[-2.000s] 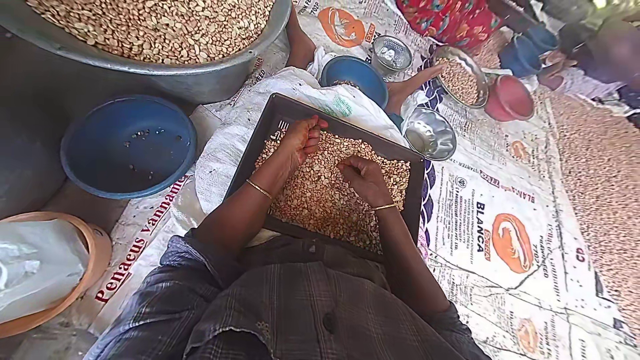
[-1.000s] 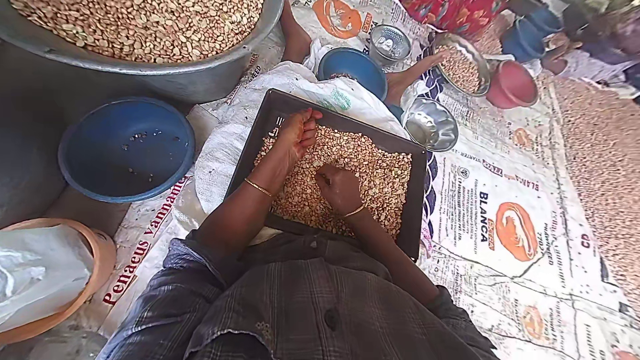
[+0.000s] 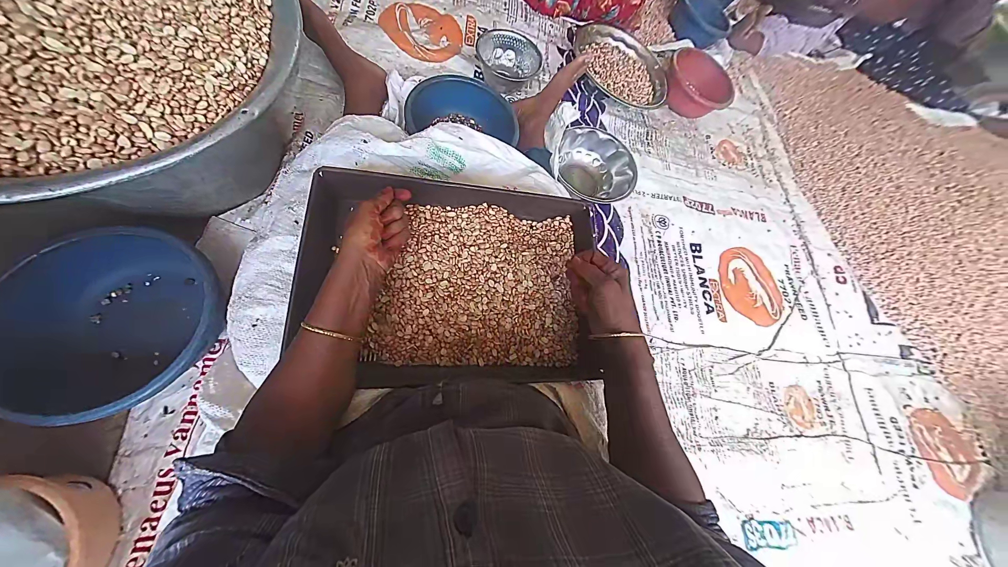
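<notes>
A dark rectangular tray (image 3: 449, 189) rests on a white woven sack (image 3: 260, 299) in front of my body. Light brown nuts or seeds (image 3: 480, 283) cover most of its bottom. My left hand (image 3: 382, 228) is over the tray's left part, at the edge of the pile, its fingers curled; whether anything is inside them is hidden. At the right wall of the tray is my right hand (image 3: 594, 283), also with curled fingers, close to the pile's right edge. What it may hold cannot be seen. Each wrist wears a thin gold-coloured bangle.
A large metal tub (image 3: 236, 150) of nuts stands upper left, above a blue basin (image 3: 181, 276) with dark bits. Beyond the tray are a blue bowl (image 3: 465, 98), a fluted metal bowl (image 3: 596, 165), a red bowl (image 3: 699, 83) and another person's feet. Nuts spread (image 3: 890, 181) at the right.
My right hand has moved from over the middle of the pile to the tray's right wall. My left hand stays at the left part of the tray.
</notes>
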